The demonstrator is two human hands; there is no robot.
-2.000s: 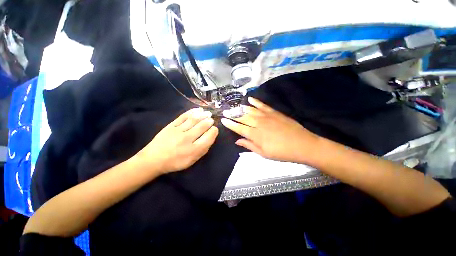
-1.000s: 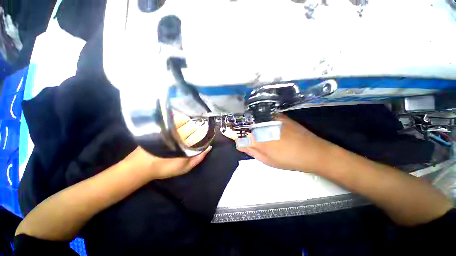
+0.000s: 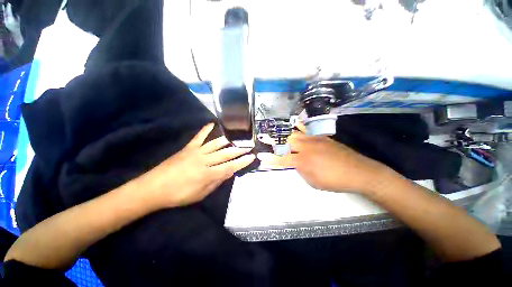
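Observation:
Black cloth (image 3: 120, 134) lies in folds left of the sewing machine head (image 3: 348, 42) and hangs over the front edge. My left hand (image 3: 191, 171) rests on it, palm down with fingers spread, its fingertips beside the presser foot area (image 3: 275, 129). My right hand (image 3: 331, 162) is bent at the other side of the foot. Its fingertips are close to the left ones and partly hidden by machine parts, so its grip is unclear. The needle point cannot be made out. More black cloth lies behind my right hand, under the machine arm.
The white machine bed (image 3: 292, 199) has a ruler strip (image 3: 320, 228) along its front edge. A blue crate (image 3: 10, 140) stands at the far left. Thin blue and pink items (image 3: 481, 156) lie in a tray at the right, near clear plastic (image 3: 497, 193).
The cloth edge has shifted left, baring more white bed. The cloth under the machine arm has drawn in and bunched. My left fingers have spread. The machine head appears larger than two seconds ago.

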